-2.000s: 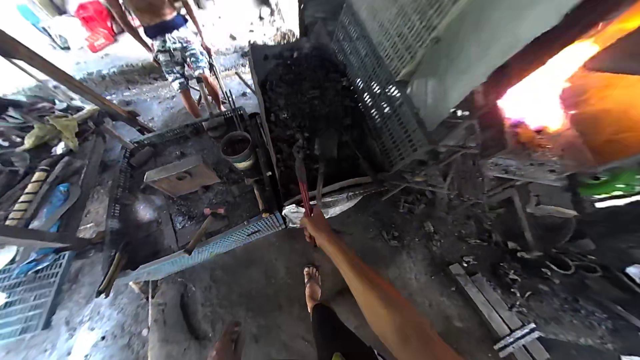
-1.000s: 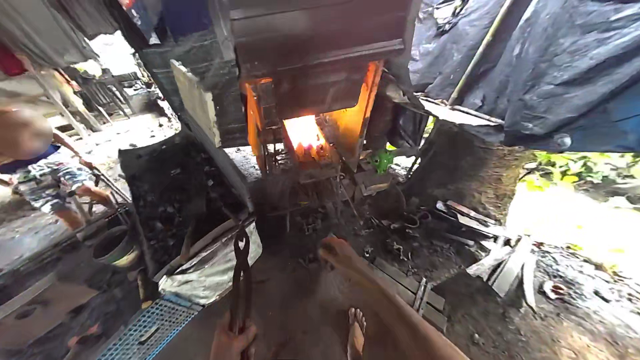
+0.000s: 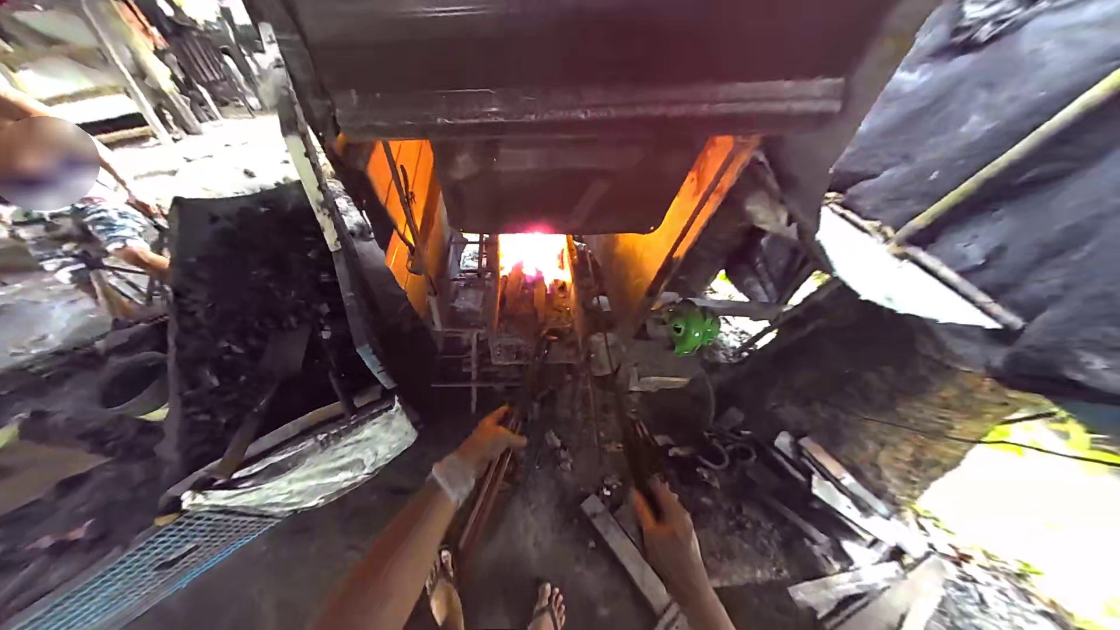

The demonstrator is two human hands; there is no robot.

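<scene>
My left hand (image 3: pixel 492 439) is around the paired reddish handles (image 3: pixel 481 506) of a long metal tool, left of centre; the handles run back below the wrist, and dark metal continues up toward the forge fire (image 3: pixel 535 256). Lower right of it, my right hand (image 3: pixel 663 516) grips a dark metal tool that looks like tongs (image 3: pixel 641 444), pointing up toward the forge. Its far end is lost among dark rods. The fire glows bright in a narrow trough under a dark metal hood (image 3: pixel 560 184), between orange-lit side panels.
Left stands a bin of charcoal (image 3: pixel 236 306) with a shovel (image 3: pixel 282 354) in it; a blue crate (image 3: pixel 166 560) lies below. A green blower-like device (image 3: pixel 691 329) sits right of the forge. Wood pieces (image 3: pixel 844 582) lie lower right. Another person (image 3: pixel 122 232) is partly visible far left.
My right hand, which held nothing a second ago, is now on a dark tool. My left hand has moved forward toward the forge. The view has swung to the forge.
</scene>
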